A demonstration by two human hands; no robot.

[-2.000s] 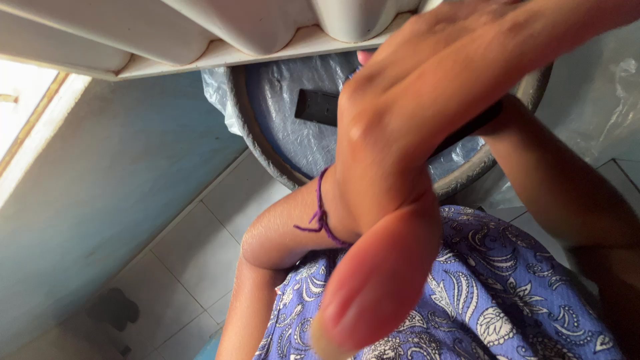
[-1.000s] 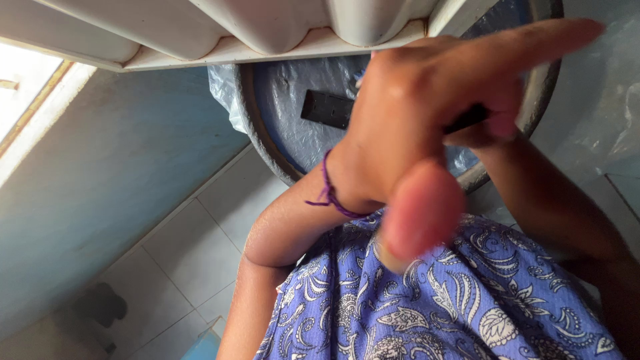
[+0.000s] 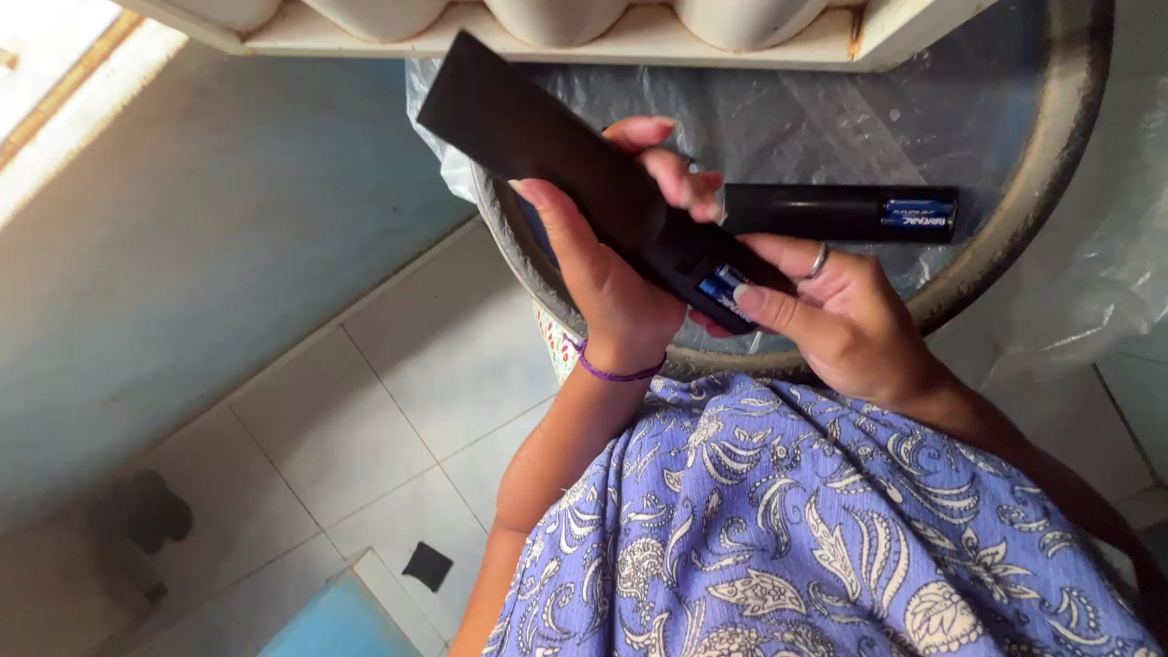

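A long black remote control (image 3: pixel 584 173) with its battery compartment uncovered slants across the middle of the view. My left hand (image 3: pixel 611 265) holds it from below, thumb along its near side. My right hand (image 3: pixel 830 319) grips its lower right end, the thumb at the blue batteries (image 3: pixel 723 285) in the compartment; a ring is on one finger. Behind, on the plastic-covered round table, lies a second black remote control (image 3: pixel 812 212), its blue batteries (image 3: pixel 919 215) showing at the right end.
The round table's rim (image 3: pixel 1004 246) curves around both hands. A white corrugated panel (image 3: pixel 566 46) crosses the top. A blue wall (image 3: pixel 274 228) stands at left. On the tiled floor lies a small black piece (image 3: pixel 427 567), near a blue object (image 3: pixel 338 616) with a pale edge.
The hand with the purple string, raised and blurred in front of the table before, is lower now. The remote control in my hands now shows plainly, with its batteries. The small black floor piece has come into view.
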